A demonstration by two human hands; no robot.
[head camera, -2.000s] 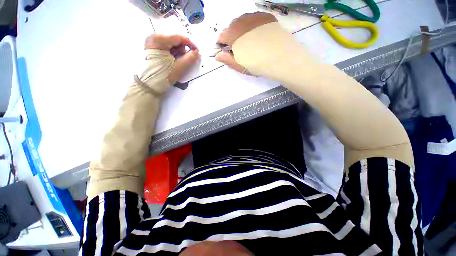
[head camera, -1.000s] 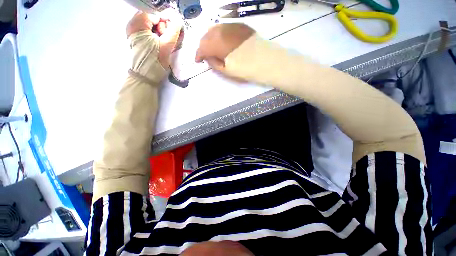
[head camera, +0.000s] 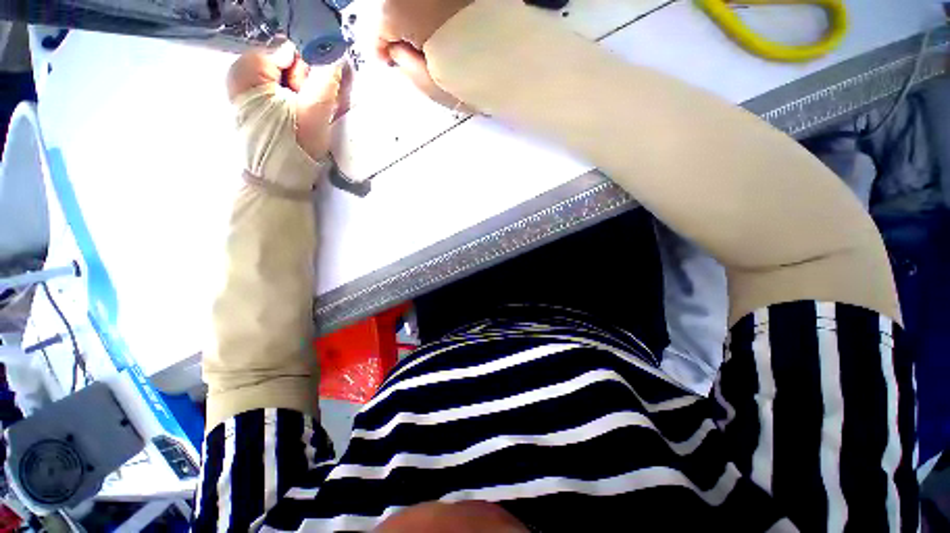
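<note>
My left hand (head camera: 297,89) is at the needle area under the sewing machine head (head camera: 198,16), its thumb and fingertips close together beside the round grey-blue part (head camera: 324,48). My right hand (head camera: 411,36) is just right of the needle area, fingers bent, partly cut by the top edge. Glare washes out the fingertips, so whether either hand pinches a thread or small piece cannot be told. Beige sleeves cover both forearms.
The yellow shears handle (head camera: 781,31) lies at the upper right, cut by the top edge. A ruled strip (head camera: 500,242) runs along the table's front edge. A red plastic object (head camera: 359,359) is below the table. Pale cloth (head camera: 696,302) hangs right of my lap.
Both hands have moved up and left toward the needle. The dark snips, earlier between my right hand and the top edge, are now almost out of view. The view has shifted.
</note>
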